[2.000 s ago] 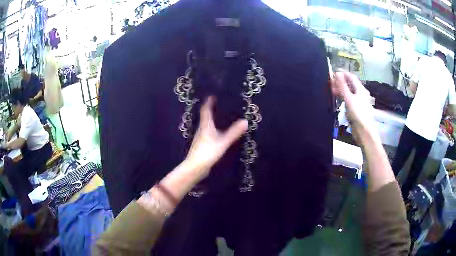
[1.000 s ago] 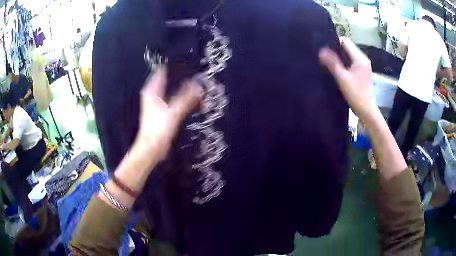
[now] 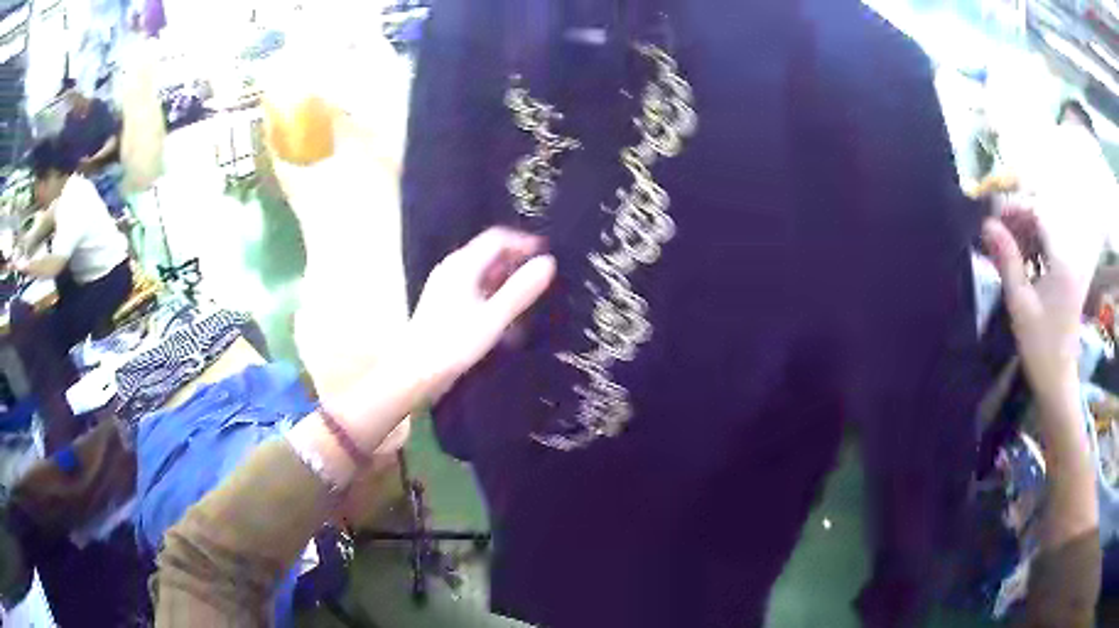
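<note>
A dark embroidered top (image 3: 749,282) fills the middle of the view, upright, with its front turned partly to the left. Two rows of pale gold embroidery (image 3: 632,233) run down its front. A small pale neck label (image 3: 587,36) shows near the top edge. My left hand (image 3: 491,288) is at the front opening beside the shorter embroidery row, its fingers bent; whether it pinches cloth is hidden. My right hand (image 3: 1028,252) is at the garment's right edge by the sleeve, blurred, with fingers bent; its hold on anything is unclear.
Blue garments (image 3: 221,429) and striped cloth (image 3: 184,356) lie in a heap at the left. A person in a white top (image 3: 88,233) sits at the far left. Another person (image 3: 1080,172) stands at the right behind my right hand. A dark stand base (image 3: 423,540) is on the green floor.
The garment has shifted right in view and turned, showing more of its sleeve side. My left hand has moved right along the front. My right hand has moved outward to the right.
</note>
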